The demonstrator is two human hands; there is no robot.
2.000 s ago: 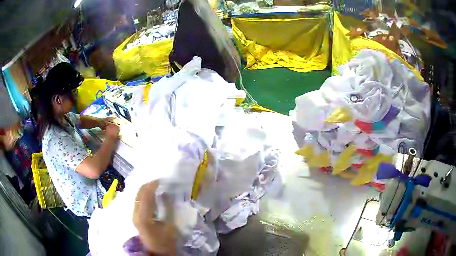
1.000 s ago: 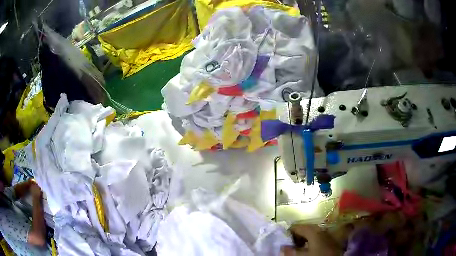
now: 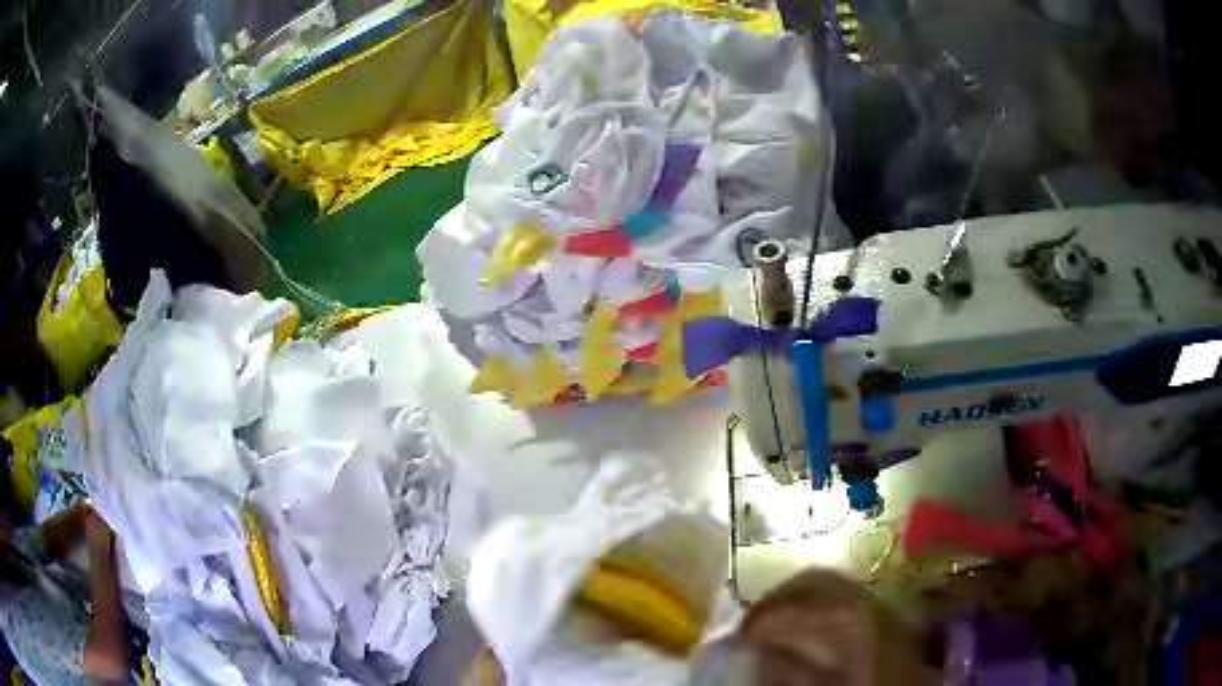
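Note:
A white fabric piece (image 3: 523,603) is bunched low in front of the machine, with a yellow part (image 3: 643,603) showing in its open fold. My right hand (image 3: 818,630) is blurred at the bottom edge, at the cloth's right side, and appears to grip it; its fingertips are hidden. A purple sleeve (image 3: 992,650) shows to its right. A small bit of my left hand (image 3: 489,667) shows at the bottom edge by the cloth's left side; its grip cannot be seen. The lit needle area (image 3: 811,509) of the sewing machine (image 3: 992,335) is just beyond my right hand.
A large white cloth heap (image 3: 322,469) lies left. Another heap (image 3: 590,174) with coloured points stands behind the pale table (image 3: 590,436). Red-pink pieces (image 3: 1045,496) lie under the machine arm. Part of another person's arm (image 3: 105,603) shows at far left.
The view has swung right to the machine, then barely shifted. The white piece has been gathered up and now shows its yellow part. My right hand is slightly higher and its back faces up.

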